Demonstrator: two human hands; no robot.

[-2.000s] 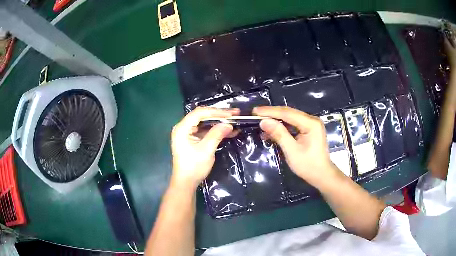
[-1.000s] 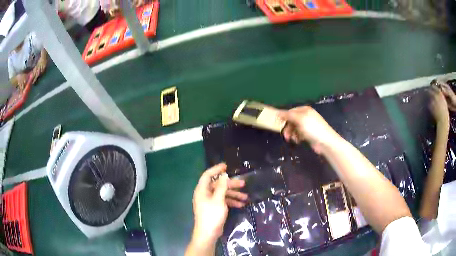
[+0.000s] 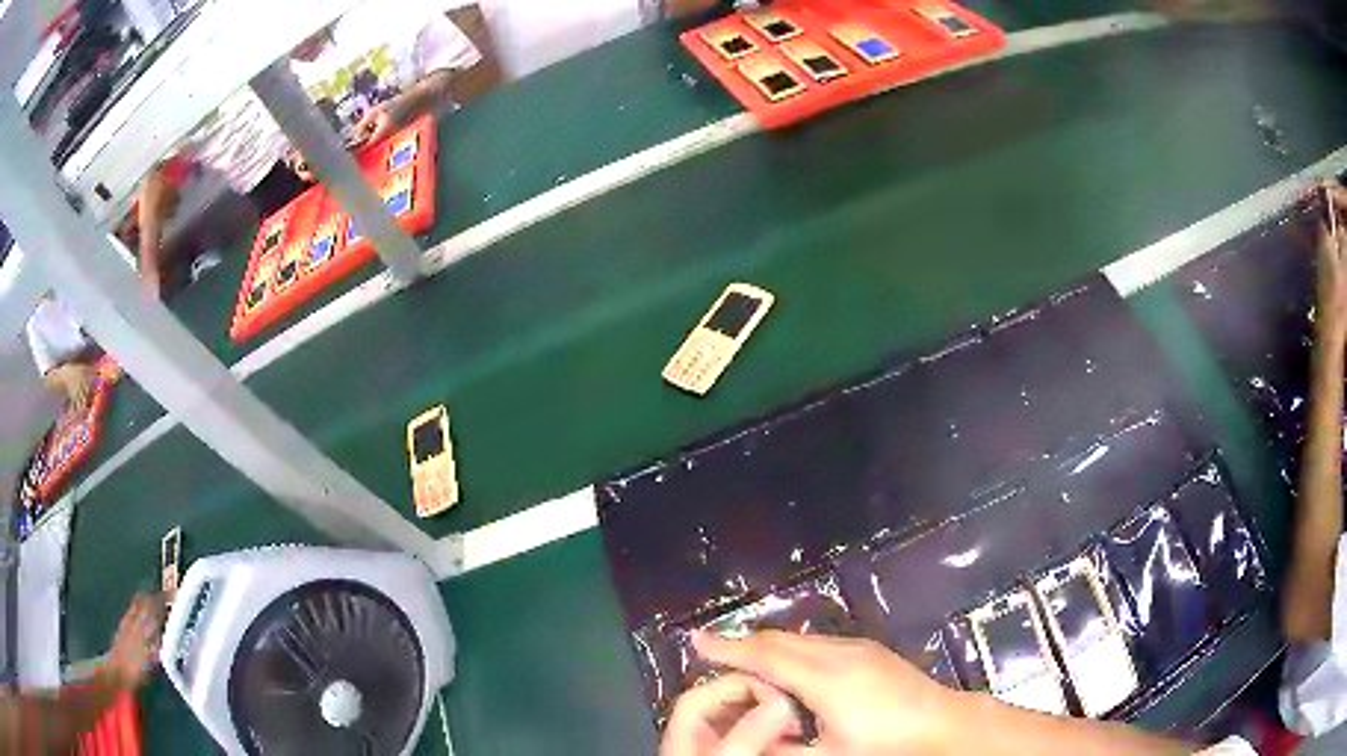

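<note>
My right hand (image 3: pixel 849 691) reaches in from the lower right over the black pocket mat (image 3: pixel 827 488). Its fingers are bent and point left. Pale fingers below it at the bottom edge look like my left hand (image 3: pixel 721 716), mostly cut off and overlapped. A small dark patch shows between the hands; I cannot tell whether either holds anything. Two gold-edged front housings (image 3: pixel 1016 650) lie side by side in mat pockets to the right of my hands. A gold keypad phone (image 3: pixel 720 338) lies tilted on the green conveyor belt (image 3: pixel 916 222) beyond the mat.
Another keypad phone (image 3: pixel 432 461) lies on the belt behind the box fan (image 3: pixel 318 650); a third (image 3: pixel 172 561) is farther left. A frame post (image 3: pixel 192 355) slants across the left. Red trays (image 3: pixel 842 56) holding units stand across the belt. Another person's hand (image 3: pixel 136 638) is beside the fan; another's arm is far right.
The phone from my right hand now lies on the belt, let go. My right hand is back low over the mat, near my left. The view has tilted upward.
</note>
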